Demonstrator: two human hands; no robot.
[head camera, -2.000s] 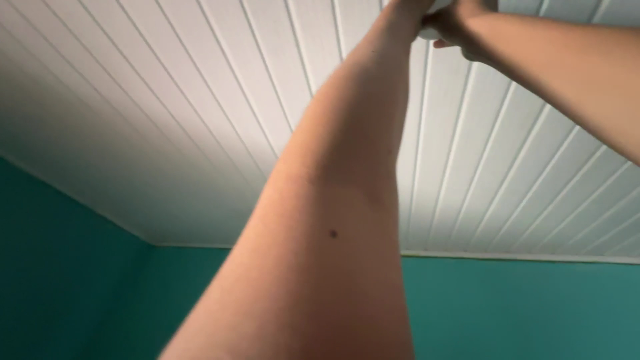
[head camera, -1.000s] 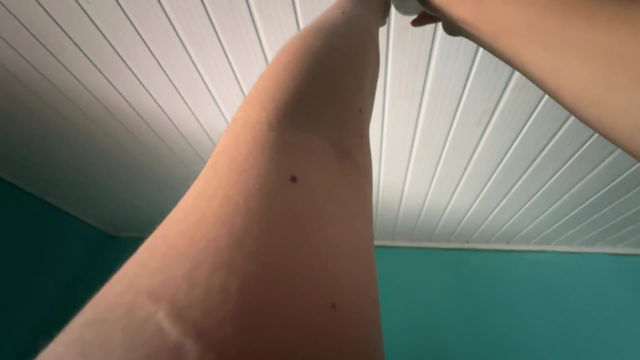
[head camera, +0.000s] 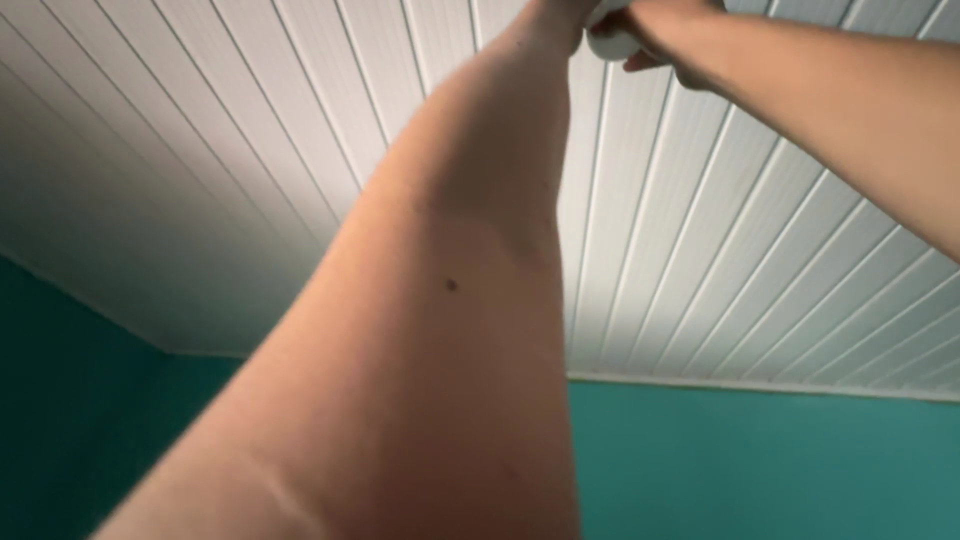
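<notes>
Both arms reach up toward a white panelled ceiling (head camera: 660, 225). My right hand (head camera: 652, 30) is at the top edge, its fingers curled round a white rounded object (head camera: 613, 45), which is partly cut off by the frame and too little in view to name. My left arm fills the middle of the view, and its wrist passes out at the top edge just left of the white object. The fingers of my left hand are out of the frame, so what they hold or touch is hidden.
Teal walls (head camera: 765, 457) meet the ceiling along a pale trim strip (head camera: 750, 386). A corner of the room lies at the lower left, in shadow.
My right hand and the white object show more fully than one second ago. No clear change in the right hand's grip shows.
</notes>
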